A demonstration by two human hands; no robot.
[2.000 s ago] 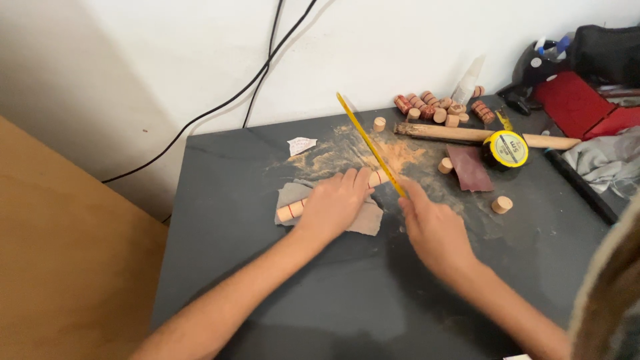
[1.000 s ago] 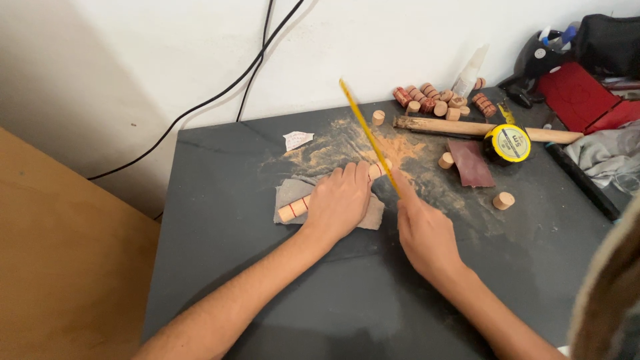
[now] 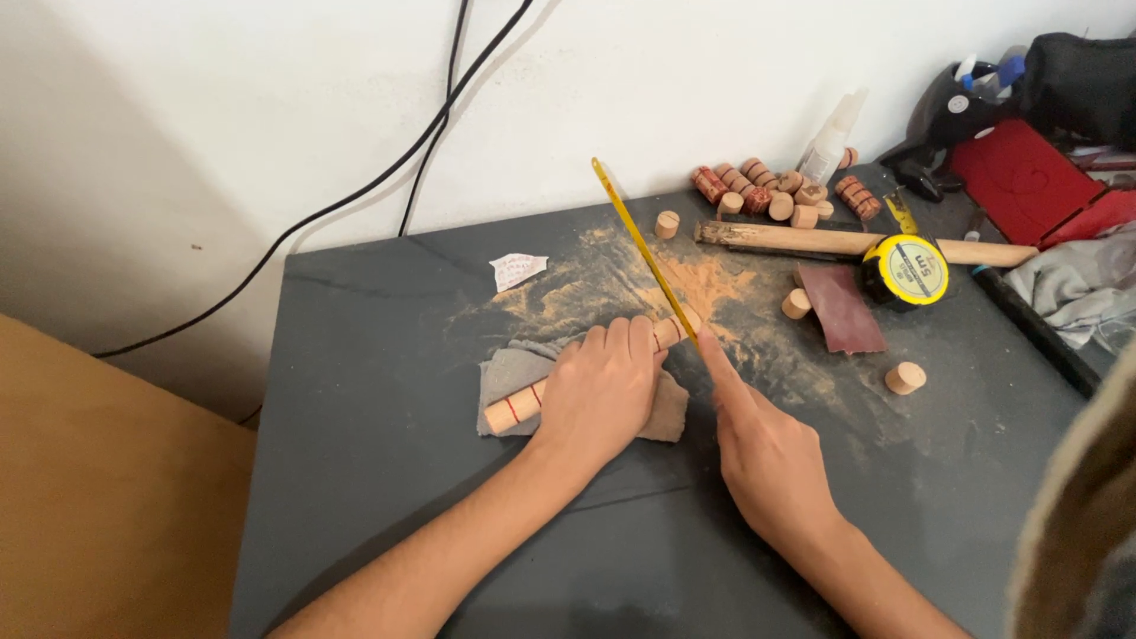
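My left hand (image 3: 603,382) presses down around a round wooden dowel (image 3: 515,408) marked with red rings, which lies at a slant over a folded grey cloth (image 3: 524,359). In my right hand (image 3: 768,453) is the near end of a thin yellow saw blade (image 3: 641,244), the index finger stretched along it. The blade crosses the dowel close to its far right end, beyond my left hand. Whether it has cut into the wood cannot be seen. Orange-brown sawdust (image 3: 706,284) is spread just past that end.
Short cut dowel pieces (image 3: 905,378), several more near a small bottle (image 3: 830,146), a long wooden rod (image 3: 790,238), a yellow tape measure (image 3: 905,271) and reddish sandpaper (image 3: 843,309) lie to the right. A torn paper scrap (image 3: 517,271) is at the back left. Black cables (image 3: 355,195) hang along the wall.
My right hand and the yellow blade have shifted a little along the blade's line. My left hand stays on the dowel.
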